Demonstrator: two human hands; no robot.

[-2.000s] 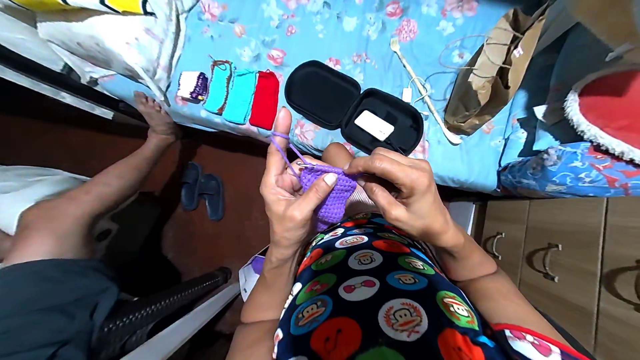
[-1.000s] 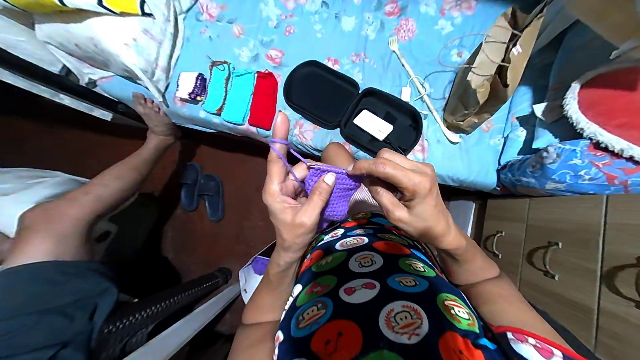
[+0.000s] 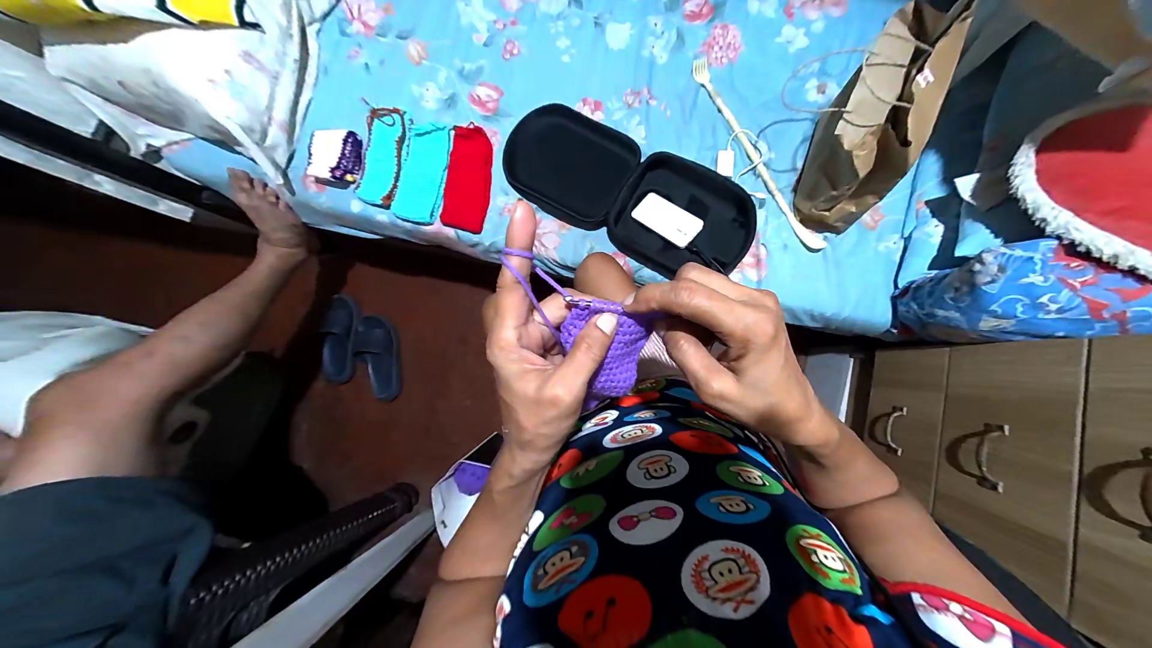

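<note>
My left hand (image 3: pixel 540 369) pinches a purple crocheted piece (image 3: pixel 619 355) between thumb and fingers, with purple yarn (image 3: pixel 531 270) looped round its raised index finger. The metal tip of a crochet hook (image 3: pixel 580 302) shows at the piece's upper edge, where the yarn meets it. My right hand (image 3: pixel 738 346) closes its fingertips at the right end of that edge, on the hook, whose handle is hidden by the fingers. Part of a purple ball of yarn (image 3: pixel 471 477) shows in a white box below my left forearm.
On the bed's flowered sheet (image 3: pixel 558 54) lie folded knitted or crocheted pieces (image 3: pixel 421 171), an open black case (image 3: pixel 571 166) holding a white device (image 3: pixel 667 220), a back scratcher (image 3: pixel 756 157) and a paper bag (image 3: pixel 868 126). Another person's bare leg (image 3: pixel 153 360) extends at left, near slippers (image 3: pixel 360 346). Drawers (image 3: pixel 1008 450) stand at right.
</note>
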